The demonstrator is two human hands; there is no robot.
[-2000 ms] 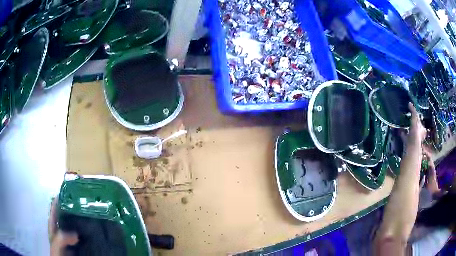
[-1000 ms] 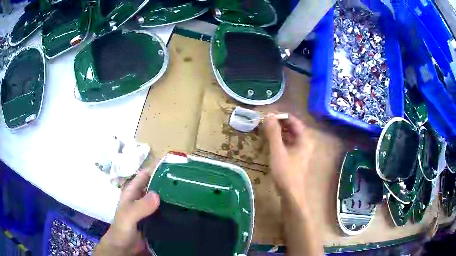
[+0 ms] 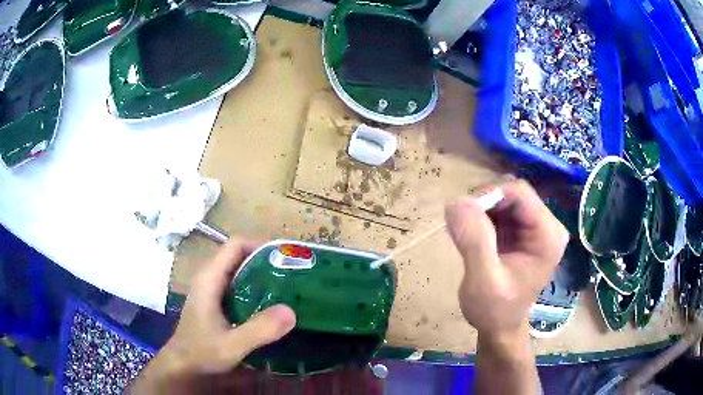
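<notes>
My left hand (image 3: 223, 312) holds a glossy green housing (image 3: 347, 297) with a pale rim by its left side, above the table. A silver oval indicator piece (image 3: 294, 255) with a red-orange centre sits near the housing's upper left edge. My right hand (image 3: 505, 258) pinches a thin pale applicator stick (image 3: 420, 241) with a white handle end. The stick's tip is at the housing's upper right corner. A small white cup (image 3: 372, 145) stands on the stained cardboard pad (image 3: 324, 166).
A blue bin (image 3: 491, 116) of small parts stands upper right, another bin (image 3: 104, 355) lower left. Green housings lie left, at the back and right. A white bundle (image 3: 177, 207) on a metal shaft lies left. An arm is partly visible at lower right.
The stick has moved from the cup to the housing's upper right corner. The housing has tilted and its indicator piece shows more fully. The camera view has shifted slightly.
</notes>
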